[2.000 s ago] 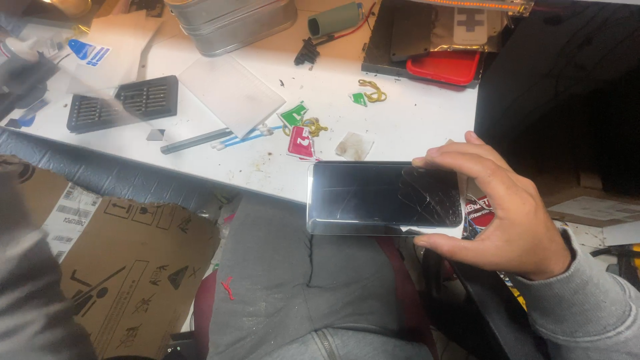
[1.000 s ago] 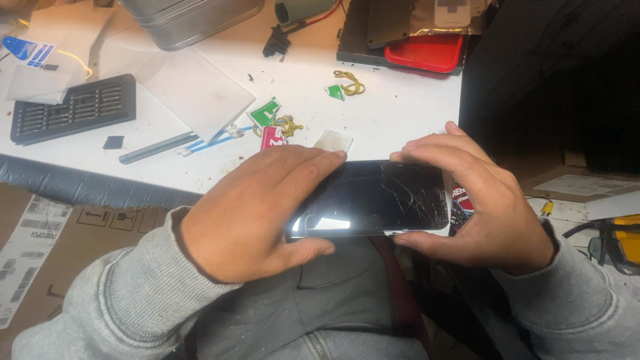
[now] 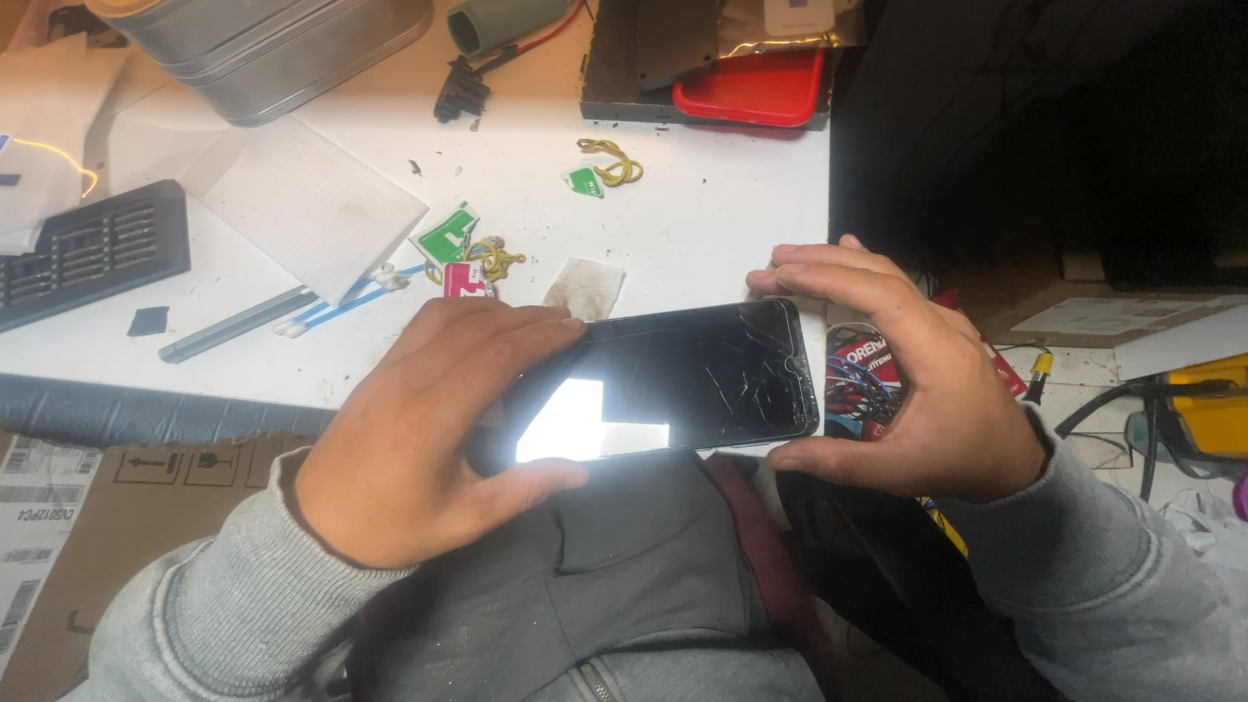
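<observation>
A black smartphone with a cracked screen is held over my lap at the table's edge, its long side running left to right. The cracks show at its right end, and a bright reflection lies on its left half. My left hand grips the phone's left end, with the fingers along the far edge and the thumb at the near edge. Around the right end curves my right hand, its fingers spread and a little off the phone. The thumb is close to the near right corner; whether it touches cannot be told.
On the white table lie a screwdriver bit set, a white sheet, cotton swabs, a grey metal strip, tags with yellow cord and a stained pad. Farther back are a metal tin and a red tray.
Two seconds ago only my right hand held the phone. My left hand has come in and taken its left end. Since one second ago my right fingers have opened away from the right end.
</observation>
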